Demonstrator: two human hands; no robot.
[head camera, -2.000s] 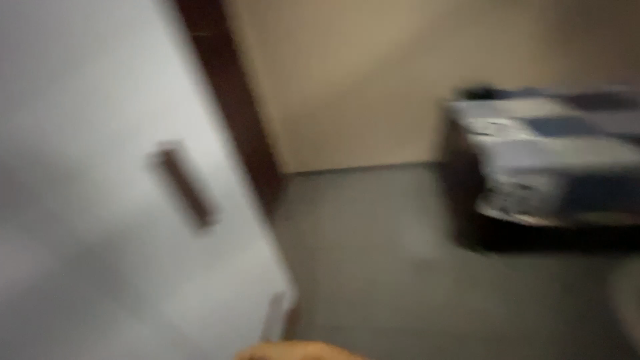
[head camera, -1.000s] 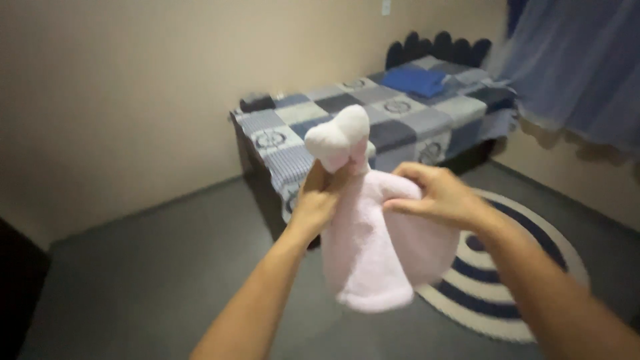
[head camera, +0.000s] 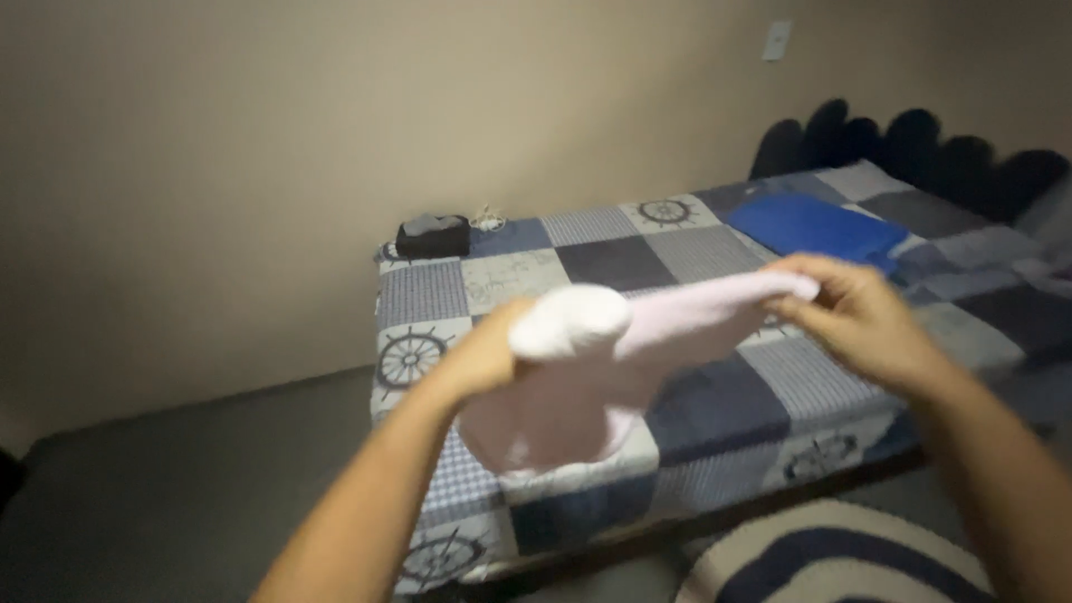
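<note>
A soft pink cloth item with a white plush part (head camera: 569, 322) is held in the air over the near side of a bed. My left hand (head camera: 490, 347) grips it beside the white part, its fingers mostly hidden behind it. With thumb and fingers, my right hand (head camera: 825, 306) pinches the far end of the pink cloth (head camera: 712, 314), stretched out to the right. The rest of the cloth hangs down between my hands, a little blurred. Beneath lies a patchwork bedspread (head camera: 611, 260) with ship's wheel prints.
A black box (head camera: 433, 239) with grey cloth on top and a white cable (head camera: 487, 220) sit at the bed's far left corner. Folded blue fabric (head camera: 816, 228) lies near the dark scalloped headboard (head camera: 913, 151). A round striped rug (head camera: 837, 553) is on the floor at lower right.
The pink item, hanging down between my hands one second ago, is now stretched sideways, with my right hand farther out to the right. The bed is nearer in view.
</note>
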